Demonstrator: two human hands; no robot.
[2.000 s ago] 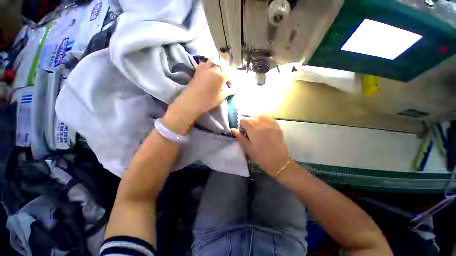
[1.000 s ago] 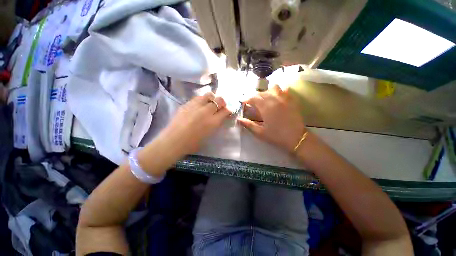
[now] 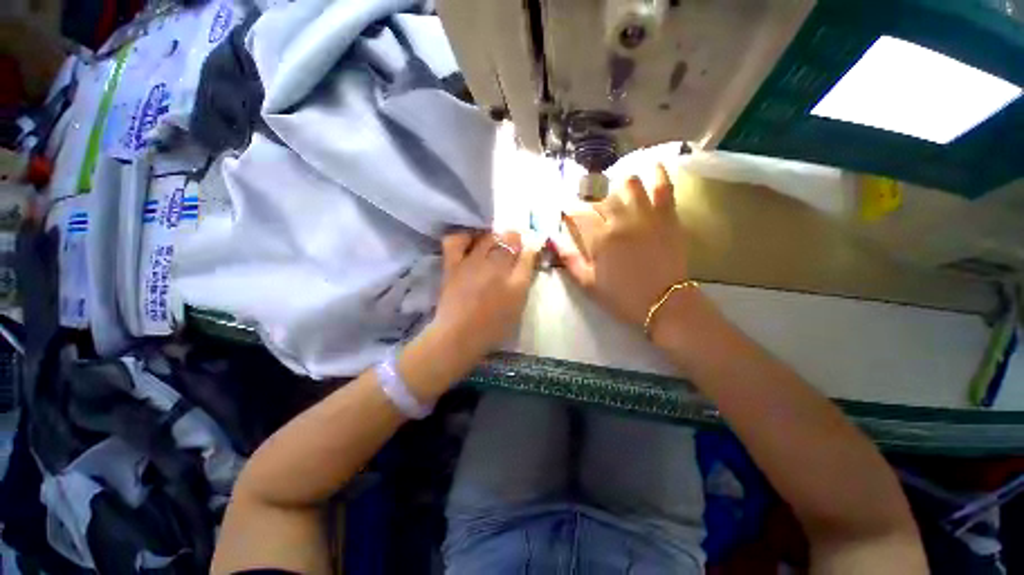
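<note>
A large light grey garment (image 3: 337, 213) with dark grey parts lies left of the needle, with folds falling to the table's front edge. My left hand (image 3: 485, 286) is at the garment's right edge, fingertips pinching cloth just in front of the needle area. My right hand (image 3: 623, 242) lies to the right of the needle, thumb and fingertips close to my left fingertips on a small dark edge of the cloth. The sewing machine head (image 3: 663, 67) stands above my hands. Its lamp glare hides the presser foot, the needle and the cloth edge under them.
Plastic packages (image 3: 112, 213) with blue print lie at the left. Tangled light and dark grey cloth (image 3: 135, 449) is heaped at the lower left. A white cloth or paper roll with a yellow end (image 3: 879, 198) lies behind the needle. Green tools (image 3: 993, 362) are at the right table edge.
Since one second ago the garment has spread differently, with more dark cloth showing at the upper left. My left hand has moved slightly right. My right fingers are spread wider. The view has shifted slightly.
</note>
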